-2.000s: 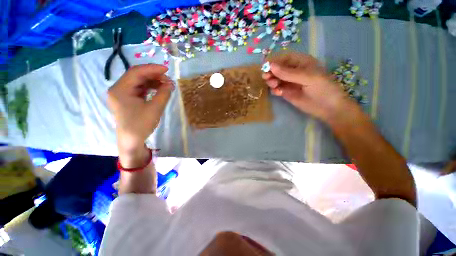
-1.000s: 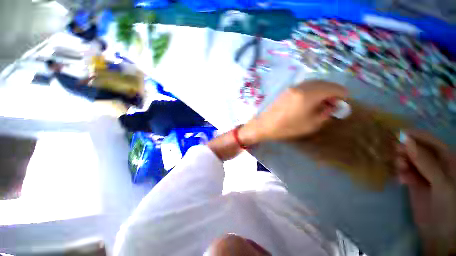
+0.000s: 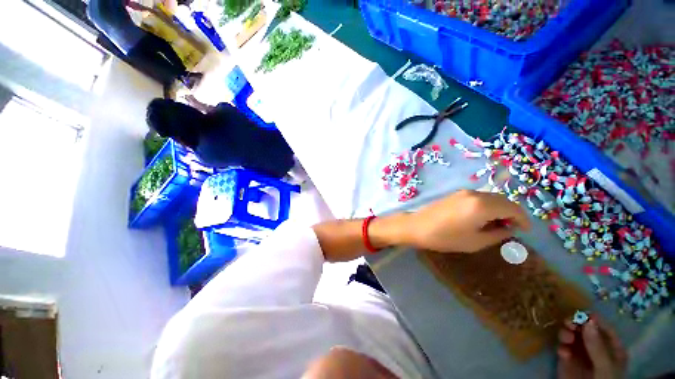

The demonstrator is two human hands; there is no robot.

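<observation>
My left hand (image 3: pixel 462 222), with a red string at the wrist, is over the upper end of the brown cardboard mat (image 3: pixel 503 296). Its fingers are pinched on a small part (image 3: pixel 506 222) with a red end, beside the white disc (image 3: pixel 514 252) on the mat. My right hand (image 3: pixel 592 349) is at the bottom right, partly cut off, and holds a small pale blue and white part (image 3: pixel 581 317) at its fingertips. A small pile of red-and-light-blue parts (image 3: pixel 405 176) lies beyond my left hand. Joined pieces (image 3: pixel 577 203) lie in a long heap along the far side.
Black pliers (image 3: pixel 437 122) lie left of the heap. Blue crates (image 3: pixel 474 55) of small parts stand behind the bench. Greenery (image 3: pixel 286 48) lies at the bench's far end. A person in dark clothes (image 3: pixel 240 141) is bent over by a blue-and-white stool (image 3: pixel 259 203); another person (image 3: pixel 133 37) stands farther off.
The view has swung left, showing the floor, people and crates. My left hand has moved from left of the mat to over it, beside the disc. Both hands still hold small parts.
</observation>
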